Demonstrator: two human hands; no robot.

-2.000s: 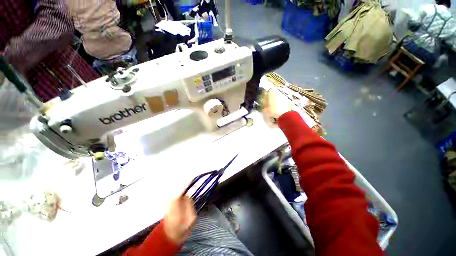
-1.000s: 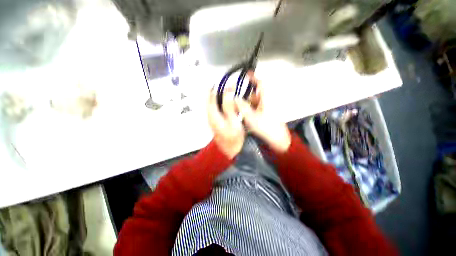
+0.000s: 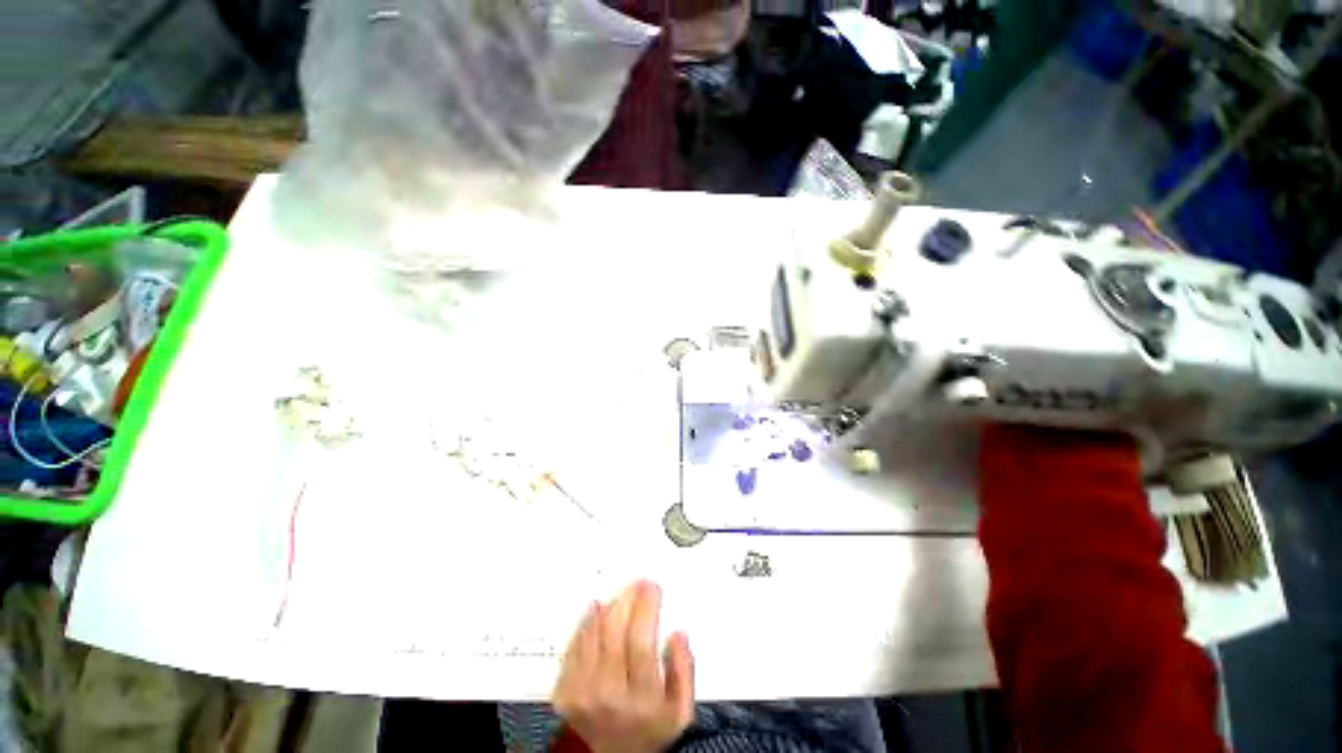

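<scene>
The white industrial sewing machine (image 3: 1030, 324) stands at the right of the white table (image 3: 442, 589), its needle area and plate (image 3: 721, 441) brightly lit. My left hand (image 3: 629, 669) lies palm down at the table's front edge, fingers extended, with nothing seen in it. My right arm, in a red sleeve (image 3: 1082, 589), reaches under the machine's arm; the right hand is hidden behind the machine head. Small cream pieces lie in two little heaps, one at the left (image 3: 317, 409) and one nearer the middle (image 3: 501, 464). The scissors are not visible.
A large clear plastic bag (image 3: 442, 133) stands at the table's back left. A green-rimmed basket (image 3: 162, 353) of oddments is at the far left. A red thread (image 3: 292, 552) lies on the table. Khaki strips (image 3: 1222, 537) are at the right end; khaki cloth (image 3: 133, 684) is below left.
The view has swung left. My hands have parted from the scissors they held together; my left hand is on the table and my right arm has gone under the machine.
</scene>
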